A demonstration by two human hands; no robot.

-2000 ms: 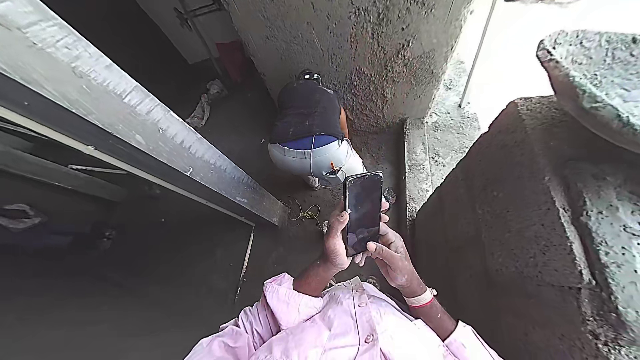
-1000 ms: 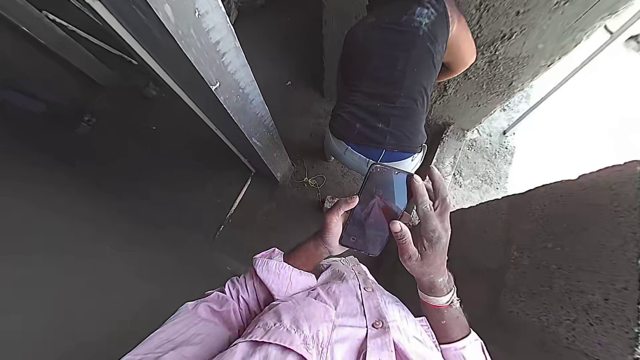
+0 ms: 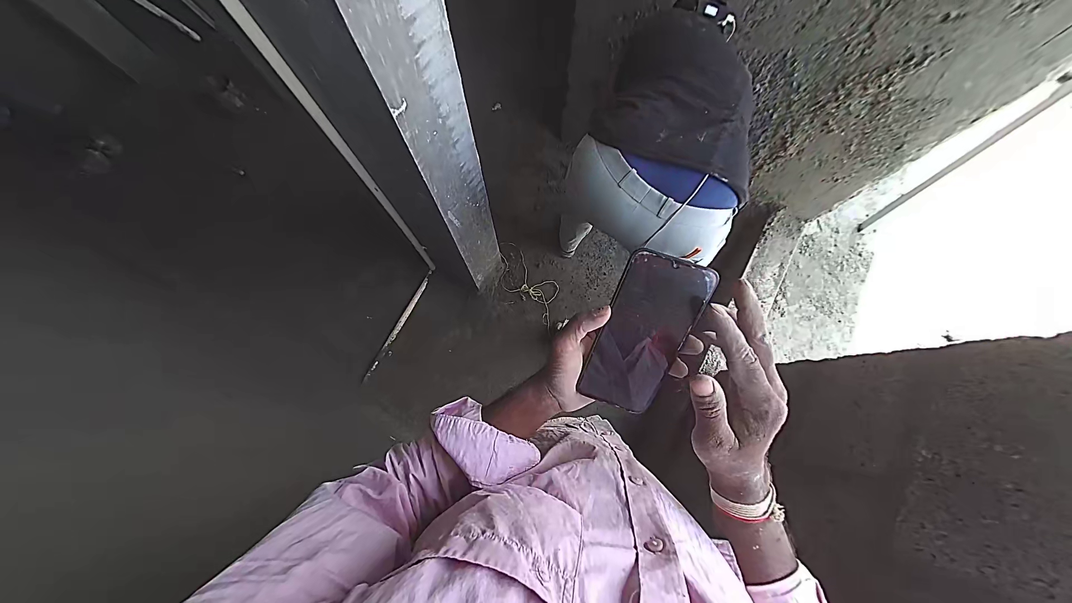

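Observation:
A smartphone [image 3: 649,331] with a dark, reflective screen lies tilted in my left hand [image 3: 574,360], whose thumb is on its left edge and whose fingertips show at its right edge. My right hand [image 3: 741,402], dusty and with a band at the wrist, is just right of the phone, its fingers apart and nothing held in it. Whether a right fingertip touches the phone's edge I cannot tell.
A co-worker [image 3: 670,126] in a dark top bends over just beyond the phone. A metal beam [image 3: 419,109] slants down at the left, with thin yellow wire [image 3: 536,291] by its foot. A rough wall [image 3: 837,92] and a concrete block [image 3: 921,452] stand at the right.
My right hand held the phone's lower part two seconds ago and is now off to its right. The co-worker was upright one second ago and is now bent over. The view has shifted.

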